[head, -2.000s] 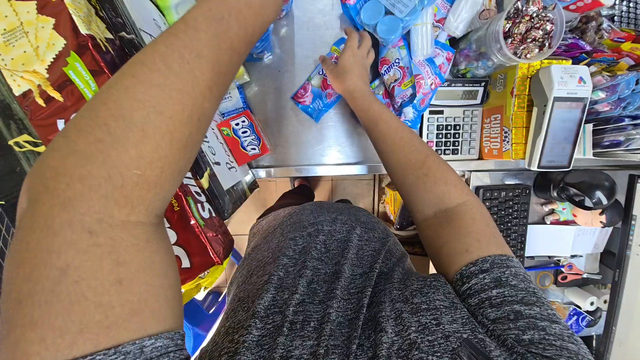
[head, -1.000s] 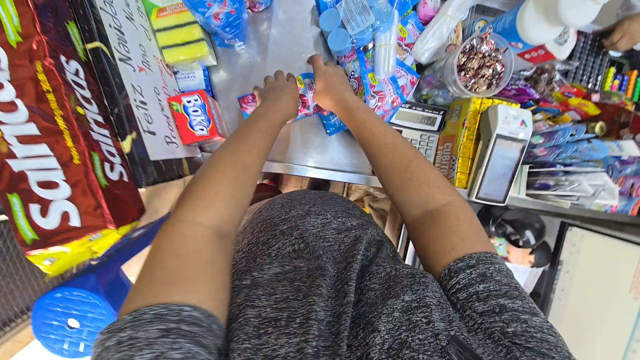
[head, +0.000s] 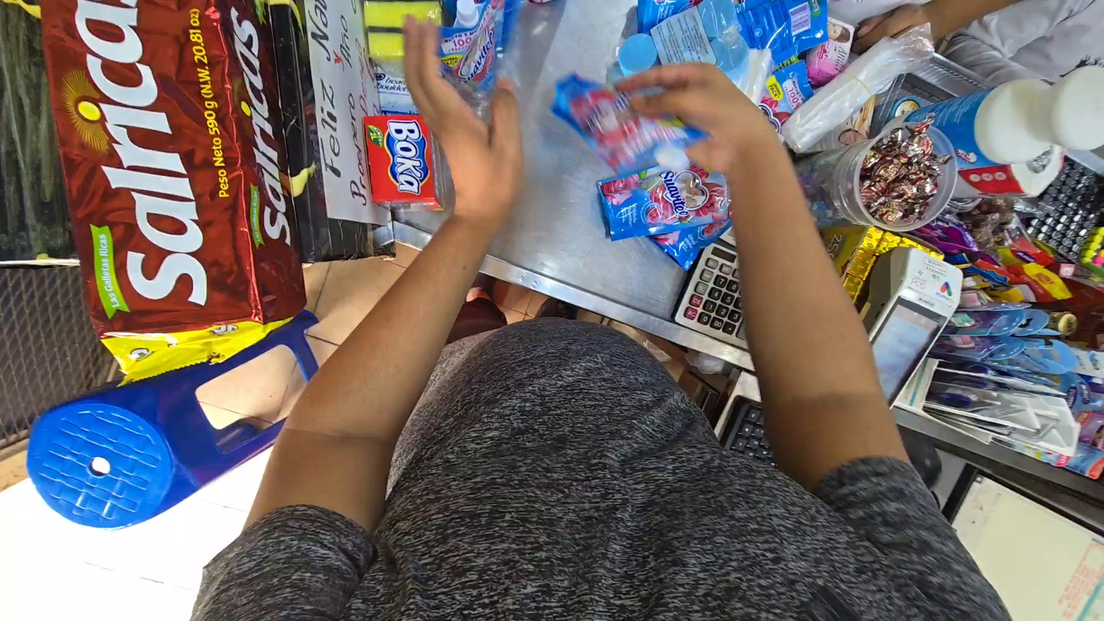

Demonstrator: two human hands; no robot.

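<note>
My right hand [head: 707, 108] grips a blue and pink Suavitel softener pouch [head: 617, 125], blurred by motion, above the metal counter [head: 561, 246]. Just below it, another Suavitel pouch [head: 681, 203] lies on top of a further blue packet near the calculator [head: 714, 293]. My left hand [head: 466, 129] is raised over the counter's left part with its fingers apart and nothing in it. Beside that hand are a red Boka packet [head: 403, 162] and a blue Suavitel pouch [head: 473, 52]. Blue-capped containers [head: 638, 53] stand beyond my right hand.
Large Saltricas cracker bags [head: 164, 164] and a blue plastic stool [head: 99, 466] are at left. A candy tub [head: 901, 172], a white bottle [head: 992, 116], a card terminal [head: 910, 319] and packaged goods crowd the right. Another person's hand [head: 893, 24] rests at upper right.
My left hand has moved left, away from the pouches where both hands were together. My right hand now has a pouch lifted above the counter. The view has shifted.
</note>
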